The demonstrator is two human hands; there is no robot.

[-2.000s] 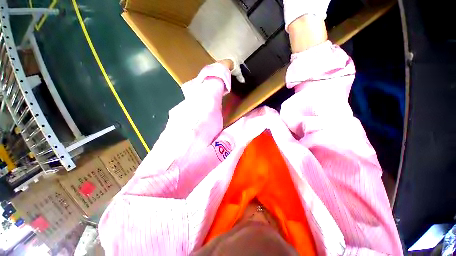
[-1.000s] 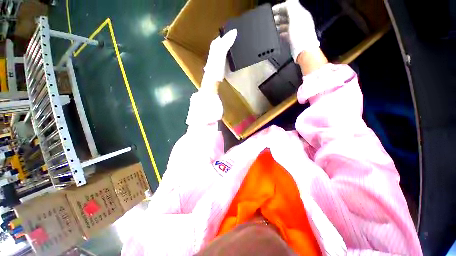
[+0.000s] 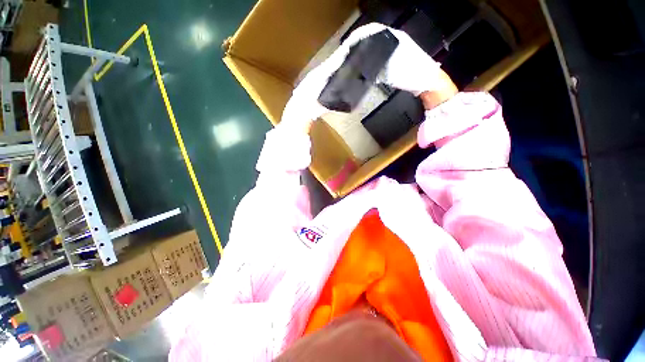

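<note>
A black plastic housing (image 3: pixel 359 71) is held above the open brown carton (image 3: pixel 265 88), tilted so that a narrow side shows. My left hand (image 3: pixel 311 88), in a white glove, grips its left end. My right hand (image 3: pixel 414 65), also in a white glove, grips its right end. Below them another black housing (image 3: pixel 393 119) lies in the carton on a pale sheet (image 3: pixel 351 131). More dark housings lie farther up in the carton, partly hidden by my right hand.
A black-topped table (image 3: pixel 615 141) runs along the right. A white roller conveyor (image 3: pixel 71 148) stands on the green floor (image 3: pixel 205 92) at the left, past a yellow line. Sealed cartons (image 3: pixel 131 286) with red stickers are at the lower left.
The housing came up out of the carton between the first two frames. Since then my hands have turned it from its broad face to a narrow side.
</note>
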